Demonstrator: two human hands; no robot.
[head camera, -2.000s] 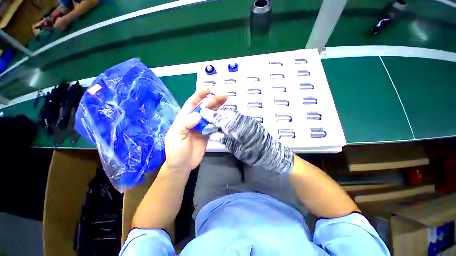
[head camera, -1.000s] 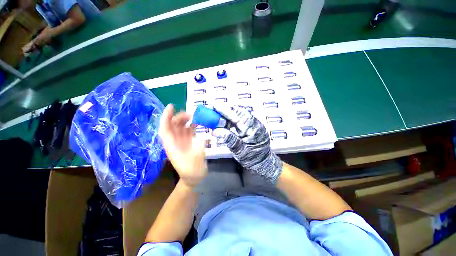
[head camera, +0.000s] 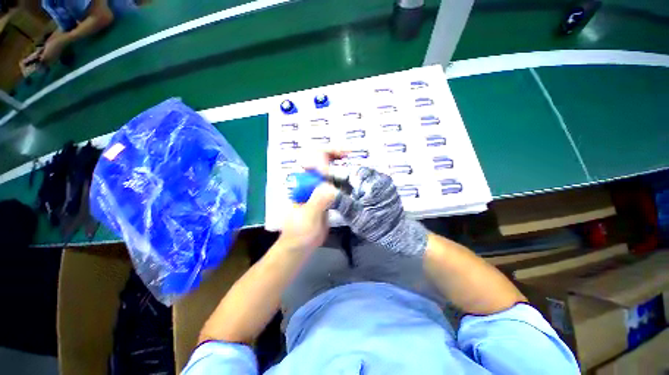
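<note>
A bright blue sleeve (head camera: 302, 187) sits on a small motor above the near left part of the white foam tray (head camera: 469, 172). My right hand (head camera: 378, 205), in a grey-black knit glove, grips the motor end. My bare left hand (head camera: 312, 218) is against the blue sleeve and the glove, blurred, with its fingers partly hidden. Two motors with blue sleeves (head camera: 287, 107) stand in the tray's far left pockets. Bare grey motors (head camera: 436, 140) lie in rows in the other pockets.
A clear bag of blue sleeves (head camera: 172, 190) lies left of the tray. Black parts (head camera: 66, 187) lie farther left. An open carton (head camera: 92, 307) is below the bench edge. A dark cylinder (head camera: 408, 18) stands on the green belt beyond. Another person's hands (head camera: 33, 62) show far left.
My left hand has moved right, from apart to touching the sleeve and glove. My right hand still holds the motor. The dark cylinder shows nearer the top edge.
</note>
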